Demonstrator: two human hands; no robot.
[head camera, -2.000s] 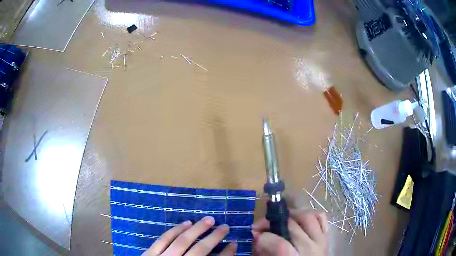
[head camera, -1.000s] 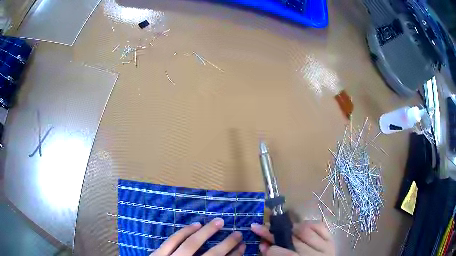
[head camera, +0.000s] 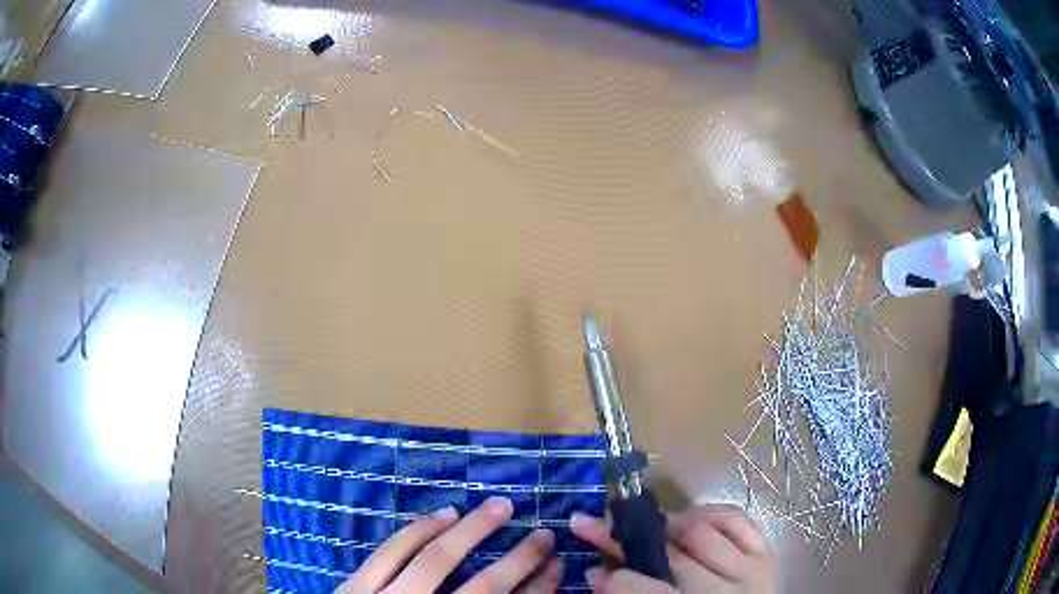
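The blue solar cell block (head camera: 337, 470) lies flat at the bottom centre, its lower part cut off by the picture's edge. Silvery lines run across it and ribbon ends stick out at its left side. My left hand (head camera: 459, 557) rests on the block with spread fingertips pressing on its surface. My right hand (head camera: 697, 551) holds the soldering iron (head camera: 607, 400) by its dark handle at the block's right edge. The iron's tip points up and away, above the bench. Fingertips of my right hand touch the block's right part.
Right: ribbon pile (head camera: 830, 406), orange-brown piece (head camera: 798, 225), white flux bottle (head camera: 927, 265), black stand (head camera: 970, 383) with yellow label, grey machine (head camera: 946, 122). Top: blue tray (head camera: 734, 26), ribbon offcuts (head camera: 290, 113), small dark piece (head camera: 322, 44). Left: clear sheet (head camera: 128, 255) marked X, dark-blue cells (head camera: 21, 151).
The iron's tip has shifted left, and its shaft now overlaps the block's upper right corner. My left hand stays on the block. The whole view has shifted slightly.
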